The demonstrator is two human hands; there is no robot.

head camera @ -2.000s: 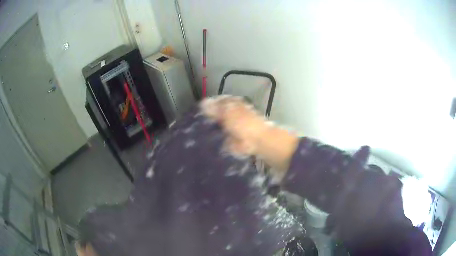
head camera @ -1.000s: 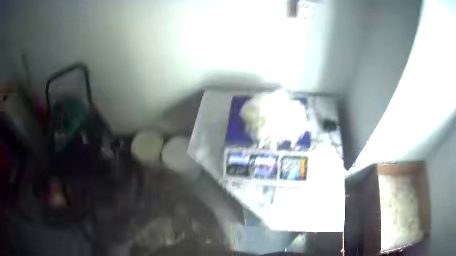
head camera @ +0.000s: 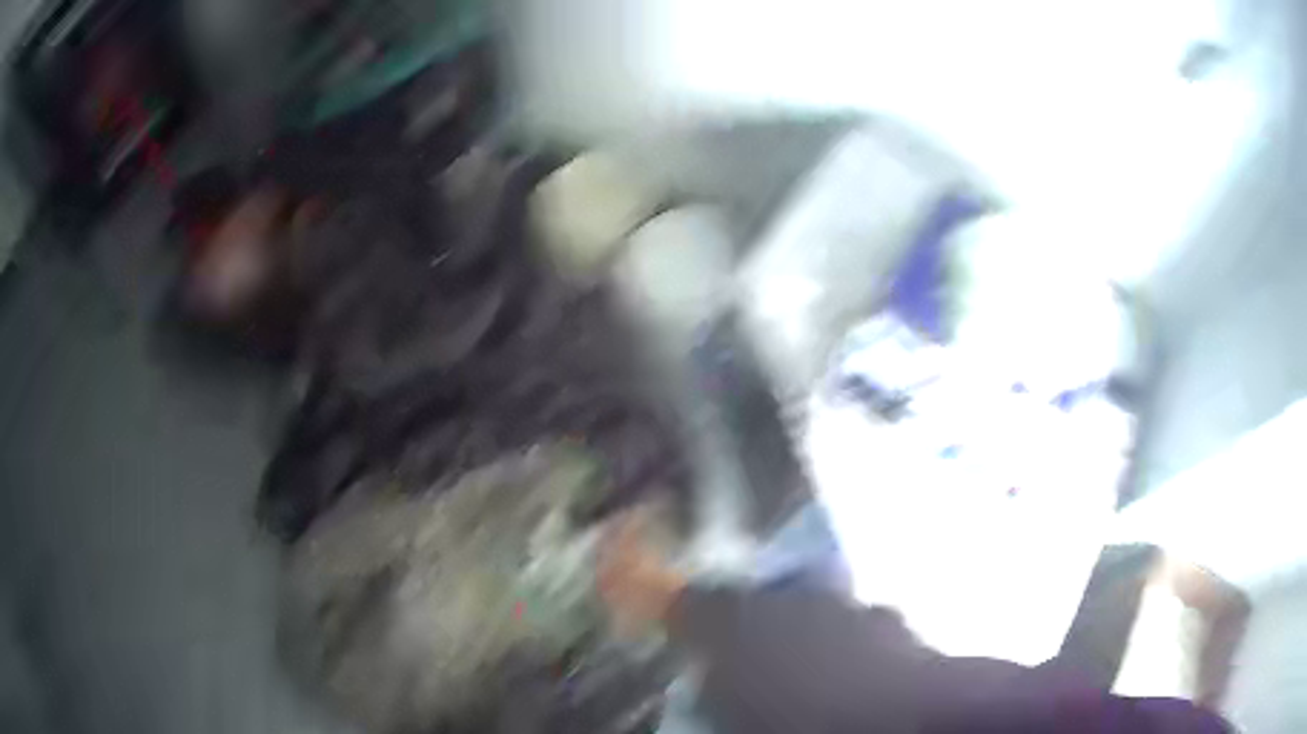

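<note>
The view is badly blurred. My left hand (head camera: 237,265) is at the upper left, closed at the end of a dark garment (head camera: 416,280) that stretches to the right. My right hand (head camera: 638,566) is low in the middle, at the right side of a heap of pale down (head camera: 416,588) in a dark bag (head camera: 294,480). Its dark sleeve comes in from the lower right. The right fingers are too smeared to tell whether they hold anything. White down lies on the blue-purple scale pan (head camera: 932,273) and is washed out by glare.
Two round pale lids (head camera: 588,215) stand between the garment and the scale's white stand (head camera: 846,201). A brown-edged open box (head camera: 1221,617) is at the lower right. Something green (head camera: 387,79) shows at the top left. Grey floor (head camera: 129,531) lies at left.
The view has swung from the wall and door to the scale, then down to the bag. My right hand was on the down-flecked garment and is now at the down heap, apart from my left hand.
</note>
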